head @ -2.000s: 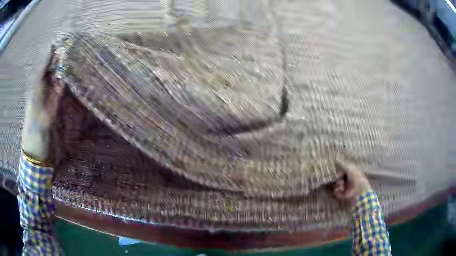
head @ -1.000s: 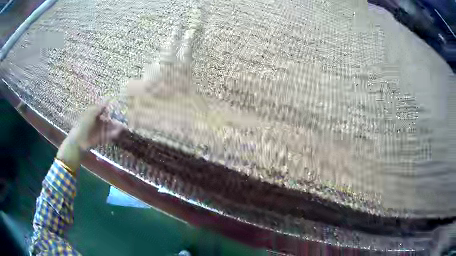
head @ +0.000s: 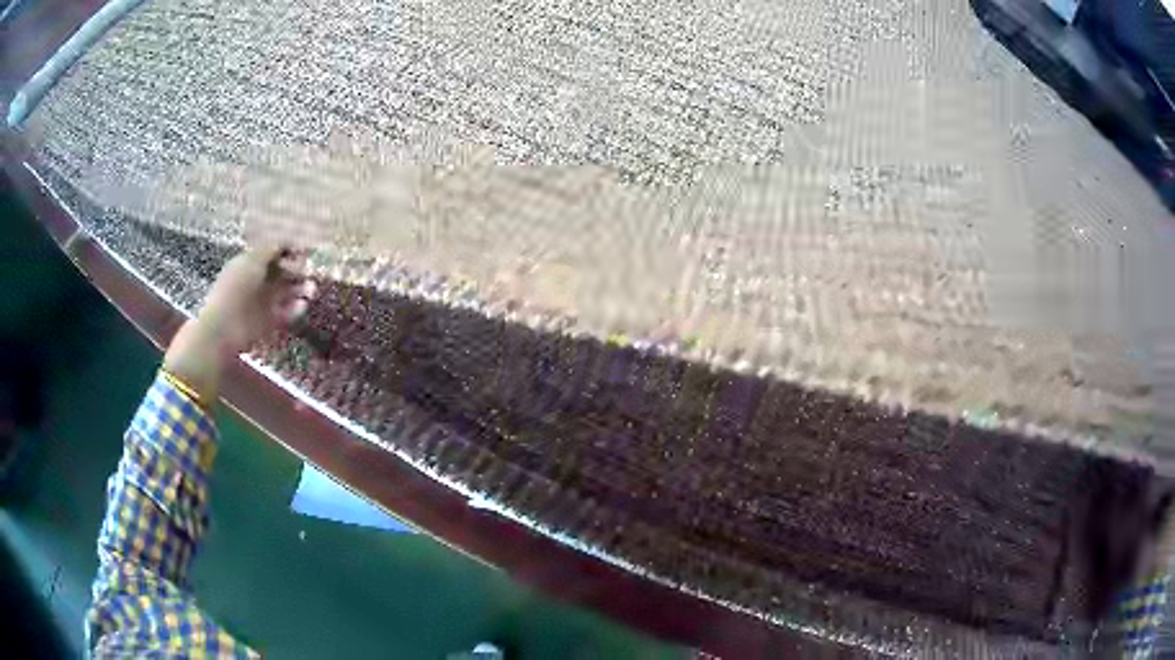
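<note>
A beige, flecked tweed fabric point(head: 619, 194) covers most of the table. Its near edge is lifted, and dark brown plies point(head: 670, 451) show below it in a long band. My left hand point(head: 251, 303) is at the left, closed on the lifted fabric edge above the table's near side. My right hand is not clearly visible; only a bit of its checked sleeve point(head: 1143, 616) shows, cut off by the right rim. What the right hand does is hidden.
The reddish-brown table edge point(head: 515, 548) curves along the front, with a thin white underlay line point(head: 387, 451). A blue sheet point(head: 345, 500) lies on the green floor point(head: 296, 580). A pale tube or bar point(head: 80, 58) is at the upper left. Dark objects stand at the upper right.
The view has turned left since the earliest frame. The large fold has flattened out, and the front edge is now raised in a straighter line, baring a wider dark band than one second ago.
</note>
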